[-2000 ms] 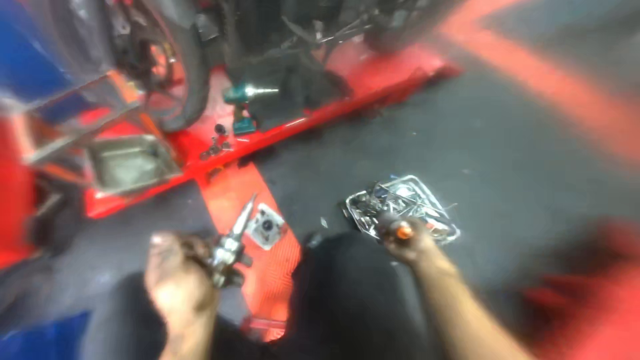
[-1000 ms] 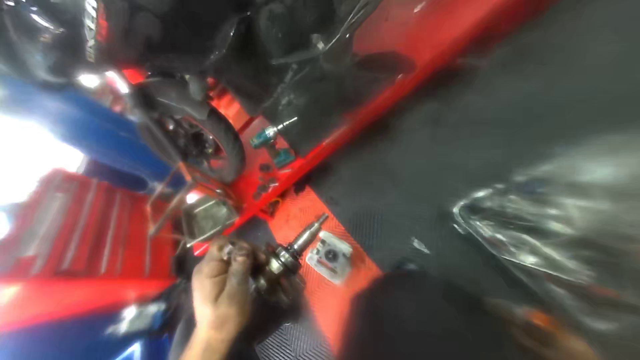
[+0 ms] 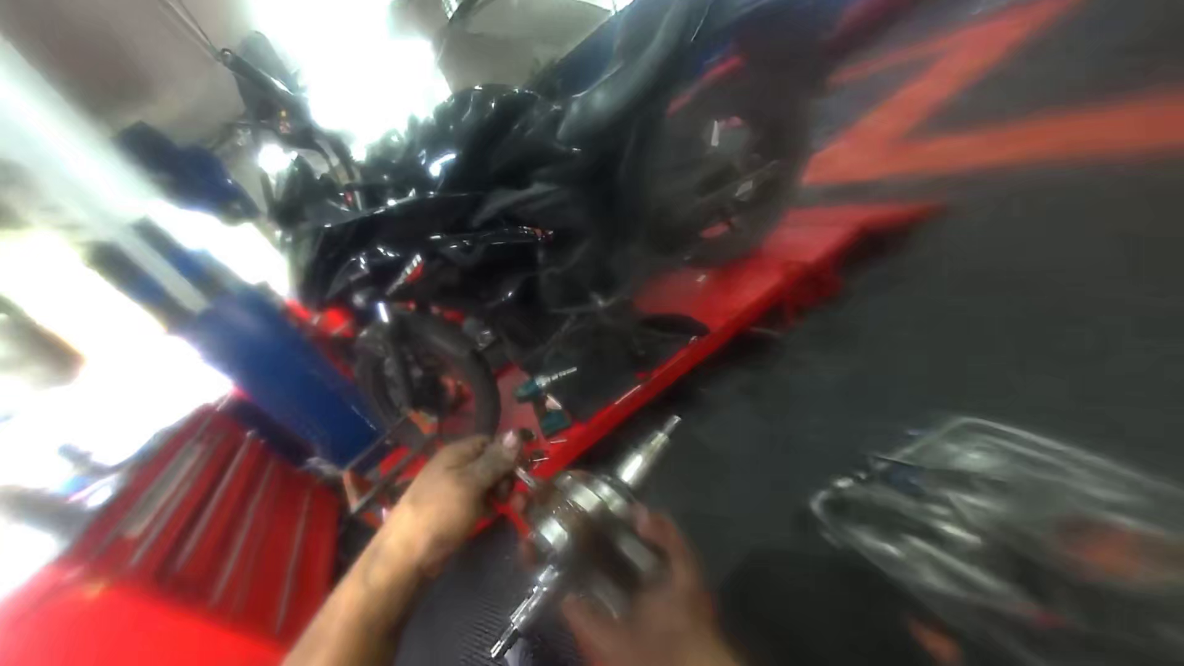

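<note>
A metal crankshaft (image 3: 592,509) with a tapered shaft at its upper end and a thinner splined shaft at its lower end is in front of me, tilted. My right hand (image 3: 647,592) grips its body from the lower right, blurred. My left hand (image 3: 462,490) is at its upper left, with fingers bent and pinched together near a small thin part; blur hides whether they hold it or touch the crankshaft.
A black motorcycle (image 3: 481,213) stands on a red lift platform (image 3: 703,342). A green cordless power tool (image 3: 546,407) lies on the platform. At the right is a metal tray (image 3: 980,518) of tools on the dark floor. A red tool cabinet (image 3: 231,509) stands left.
My right hand has come from the tray side to the crankshaft, which my left hand held alone before. An orange-ended item was in my right hand two seconds ago. The view has swung upward.
</note>
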